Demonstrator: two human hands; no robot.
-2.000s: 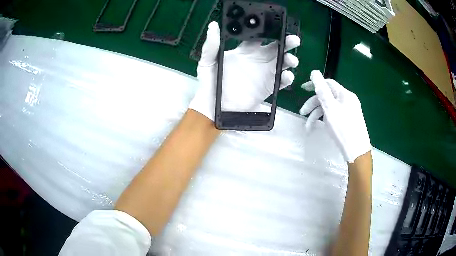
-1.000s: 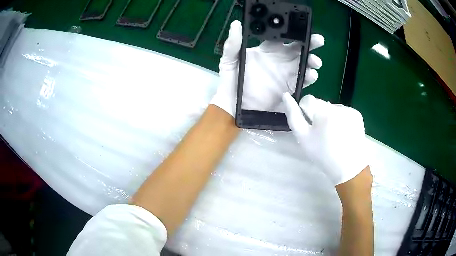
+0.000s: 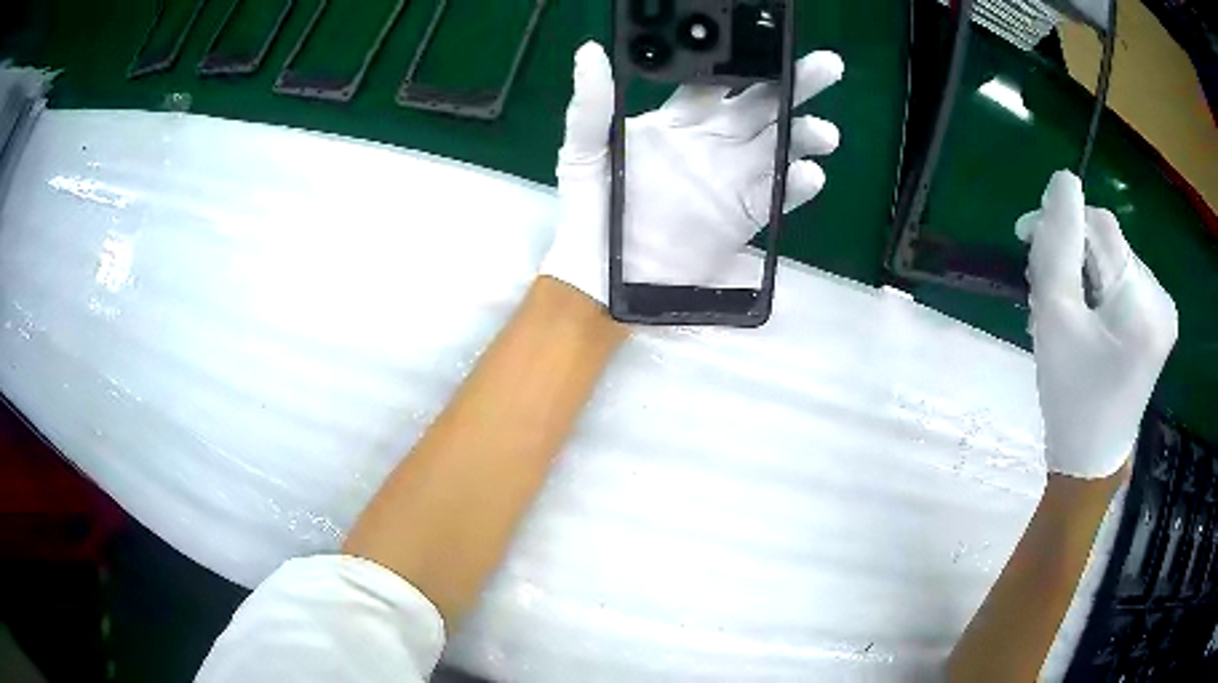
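My left hand (image 3: pixel 701 174), in a white glove, holds a black phone middle frame (image 3: pixel 697 303) upright near the top centre, camera-hole end away from me. Its palm and fingers show through the large window. My right hand (image 3: pixel 1095 314), also gloved, grips the right long edge of another phone middle frame (image 3: pixel 962 278) between thumb and fingers at the upper right. That frame is tilted, and its far end is cut off by the picture's top edge. Whether it touches the table cannot be told.
Several middle frames (image 3: pixel 450 104) lie spaced in a row on the green table (image 3: pixel 561 24) at the upper left. White foam sheet (image 3: pixel 267 334) covers the near edge. A black blister tray (image 3: pixel 1175 534) is at lower right, tan cardboard (image 3: pixel 1155 107) at upper right.
My right hand has moved right, away from the frame in my left hand, and now holds a separate frame. The row of frames sits further left in the picture.
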